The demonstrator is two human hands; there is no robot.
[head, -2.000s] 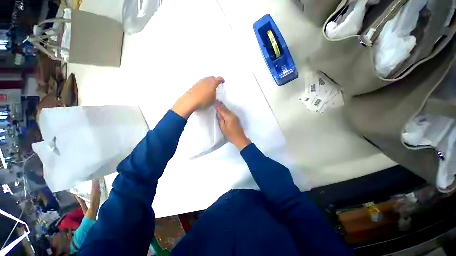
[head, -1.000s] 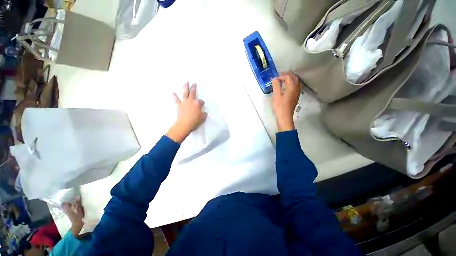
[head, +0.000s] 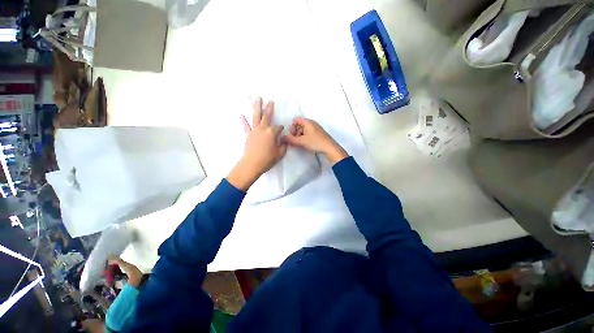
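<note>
A folded piece of white tissue paper [head: 290, 175] lies on the stack of white sheets in front of me. My left hand [head: 262, 144] lies flat on it with the fingers spread. My right hand [head: 312, 138] is just right of it, thumb and fingertips pinched together at the paper's upper fold. Whether a piece of tape is between these fingertips cannot be seen. The blue tape dispenser [head: 380, 62] stands on the table to the upper right, with a yellowish roll core inside.
White labels [head: 439, 130] lie beside the dispenser. Taupe bags with white stuffing [head: 514, 156] fill the right side. A tissue-wrapped bag [head: 127, 172] stands at left, an unwrapped taupe tote [head: 130, 36] behind it. Another person's hand [head: 127, 270] and teal sleeve show at lower left.
My right hand has moved from the tape dispenser back left to the folded paper, beside my left hand. My left hand still presses on the paper. The whole view has shifted slightly.
</note>
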